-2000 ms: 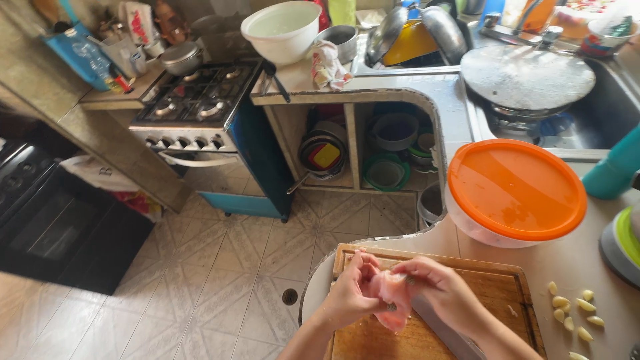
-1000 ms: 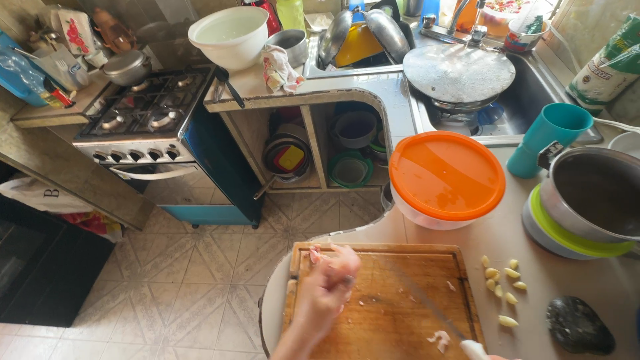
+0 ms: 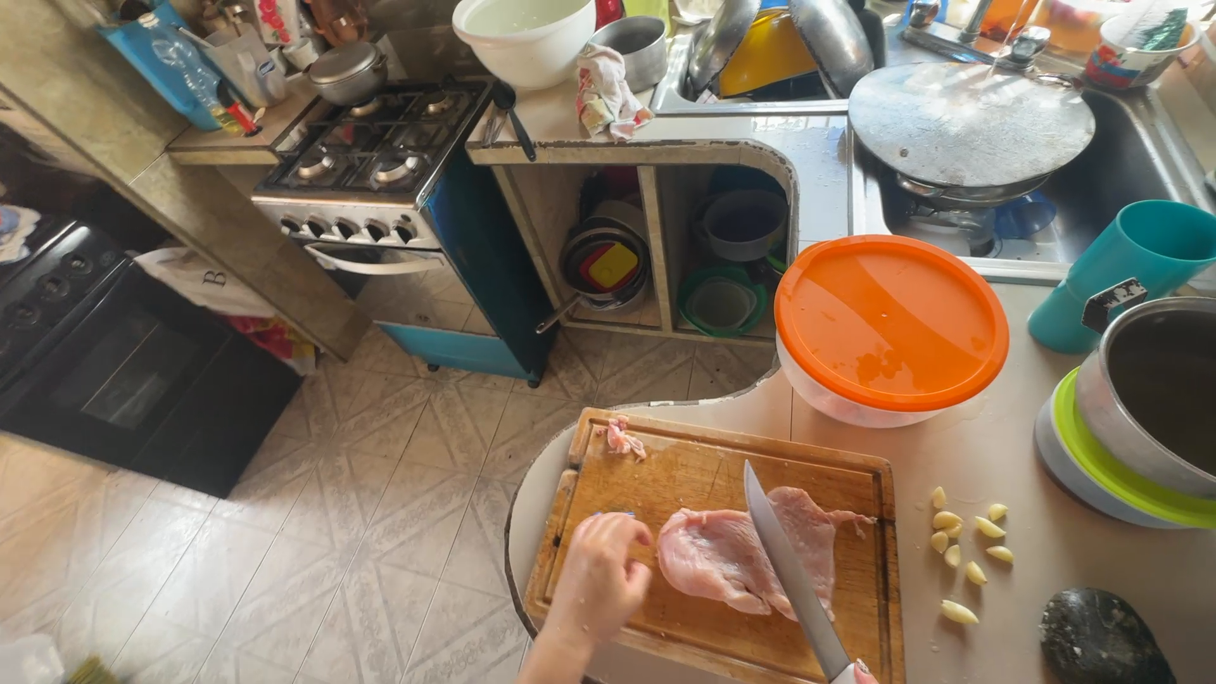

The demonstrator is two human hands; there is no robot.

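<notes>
A flattened piece of raw chicken breast [image 3: 717, 556] lies on the wooden cutting board [image 3: 684, 446]. My left hand [image 3: 603, 575] hovers at the meat's left side, fingers curled, with nothing seen in them. At the bottom edge, my right hand [image 3: 863, 673] grips a kitchen knife [image 3: 793, 565] by its pale handle; only a fingertip of that hand shows. The blade passes over the right part of the meat and points up and away. Small meat trimmings [image 3: 623, 439] rest in the board's far left corner.
Peeled garlic cloves [image 3: 953, 559] and a dark stone [image 3: 1102, 636] are right of the board. Beyond it stands a bowl with an orange lid [image 3: 891, 323]. A metal pot [image 3: 1164, 389] and a teal cup [image 3: 1121, 275] stand at the right, near the sink [image 3: 1130, 142].
The chicken, held up in both hands two seconds ago, now lies spread on the board. My left hand has left the board's far left corner, where trimmings now lie.
</notes>
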